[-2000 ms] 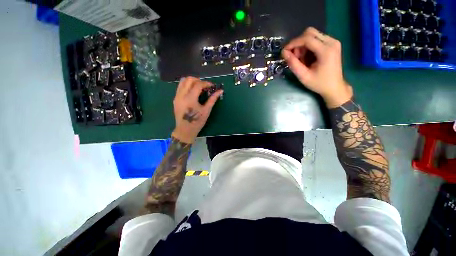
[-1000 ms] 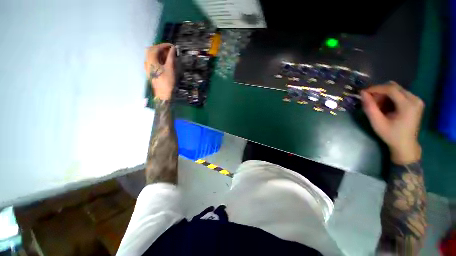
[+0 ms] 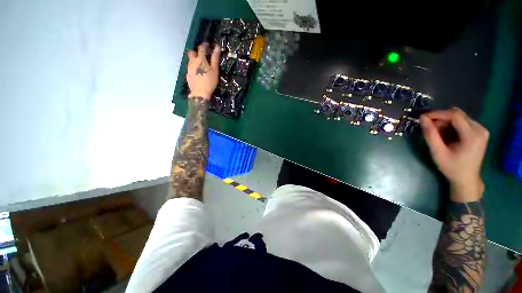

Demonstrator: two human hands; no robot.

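Camera modules [image 3: 382, 90] lie in two rows on the black mat and the green bench in front of me; two in the lower row have bright pale centres. My right hand [image 3: 458, 140] is at the right end of the rows, thumb and forefinger pinched on the edge of the end module [image 3: 410, 124], partly hidden by the fingertips. My left hand [image 3: 203, 73] is palm down over the left side of the black blister tray [image 3: 207, 33], fingers apart, with no module seen in it. Jumbled modules [image 3: 232, 86] fill the tray's right part.
Clear plastic pieces [image 3: 276, 57] lie between the tray and the black mat [image 3: 303, 68]. An orange-yellow patch [image 3: 257, 48] is at the tray's right edge. A printed sheet [image 3: 286, 14] hangs above. A green light [image 3: 393, 57] glows. Blue bins show below the bench [image 3: 229, 154] and far right [image 3: 513, 143].
My left hand has gone from beside the module rows to the tray, and its pinched fingers have spread. My right hand stays at the row's end. The lower row has more modules. The view has turned left.
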